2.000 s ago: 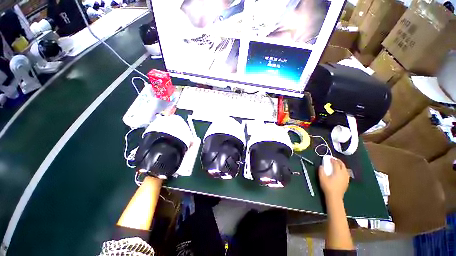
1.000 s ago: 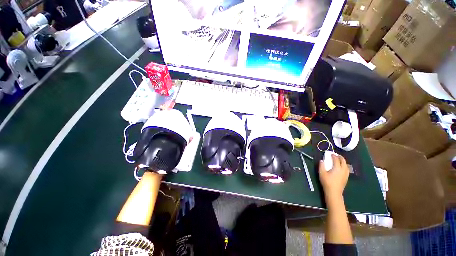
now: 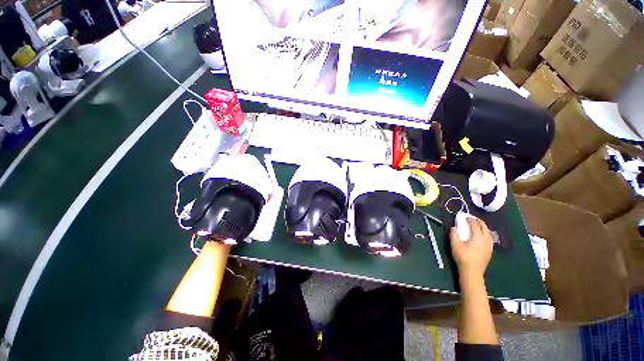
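Three dome cameras with white hoods and glossy black balls stand in a row: the left camera (image 3: 227, 208), the middle camera (image 3: 315, 208) and the right camera (image 3: 382, 218). My left hand (image 3: 215, 248) reaches under the front of the left camera's ball; its fingers are hidden behind the ball. My right hand (image 3: 473, 247) rests over the white computer mouse (image 3: 463, 227) on a dark mouse pad (image 3: 500, 243). The monitor (image 3: 339, 60) shows several camera views and a blue window.
The keyboard (image 3: 321, 137) lies behind the cameras. A red-and-white box (image 3: 226, 111) stands behind the left camera. Yellow tape (image 3: 426, 189), a thin stick (image 3: 433, 242), an open box (image 3: 419, 147) and a black printer (image 3: 501, 130) are at the right. Cartons (image 3: 593, 42) stand beyond.
The cameras and bench appear slightly higher in the picture than two seconds ago. My left hand stays at the left camera and my right hand stays on the mouse.
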